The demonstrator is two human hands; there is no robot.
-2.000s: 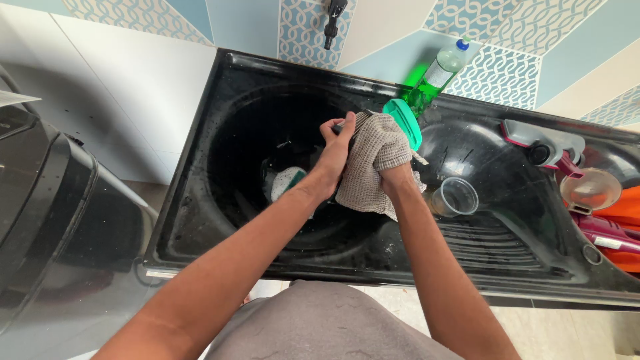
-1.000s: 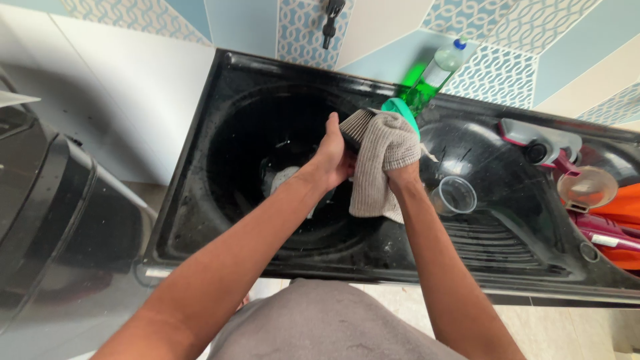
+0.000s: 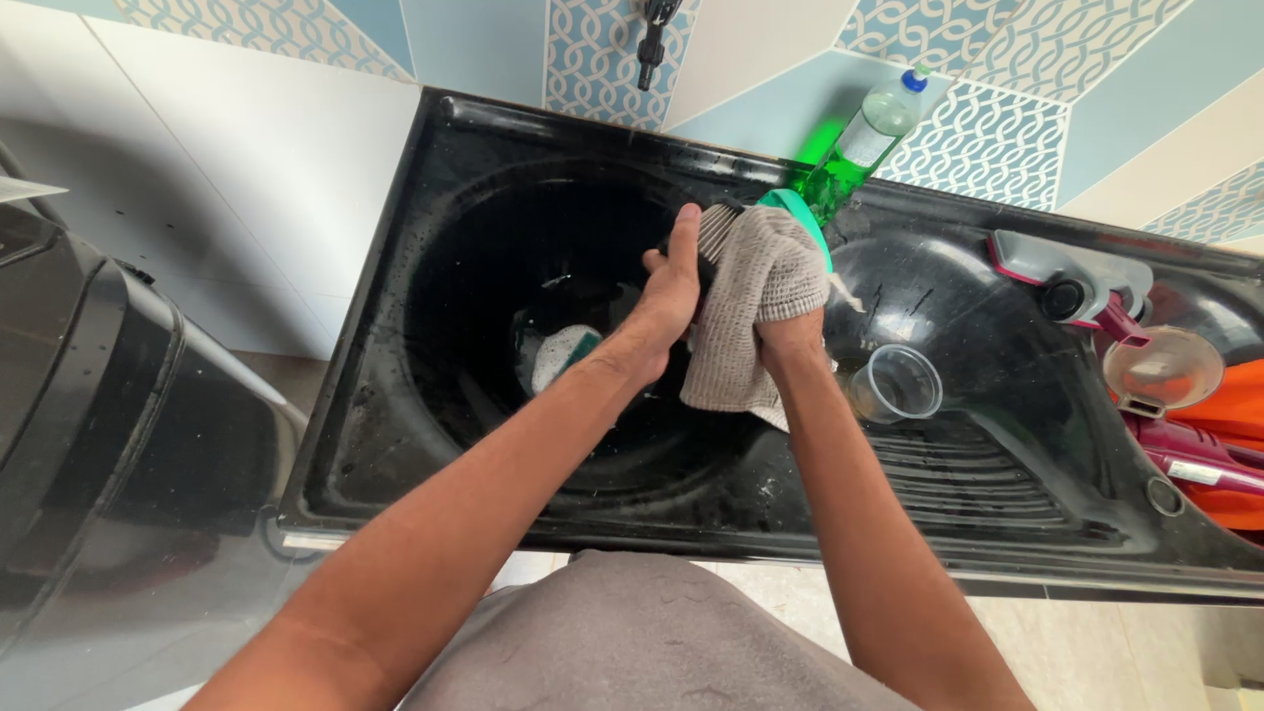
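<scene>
My left hand grips a dark ribbed object, its thumb raised along the near side; most of the object is hidden, and I cannot tell what it is. A beige waffle-weave cloth covers my right hand down to the wrist and presses against that object. The cloth hangs over the right side of the round black basin. Down in the basin, left of my wrist, lies a white foamy thing with a dark green part.
Behind the cloth are a teal plastic item and a bottle of green liquid. A clear plastic cup lies beside the ribbed drainboard. Grey and maroon appliance parts sit at right. A black tap hangs above.
The cloth has shifted on the dark object, uncovering more of its ribbed face than two seconds ago. My left hand has turned, its thumb now pointing up.
</scene>
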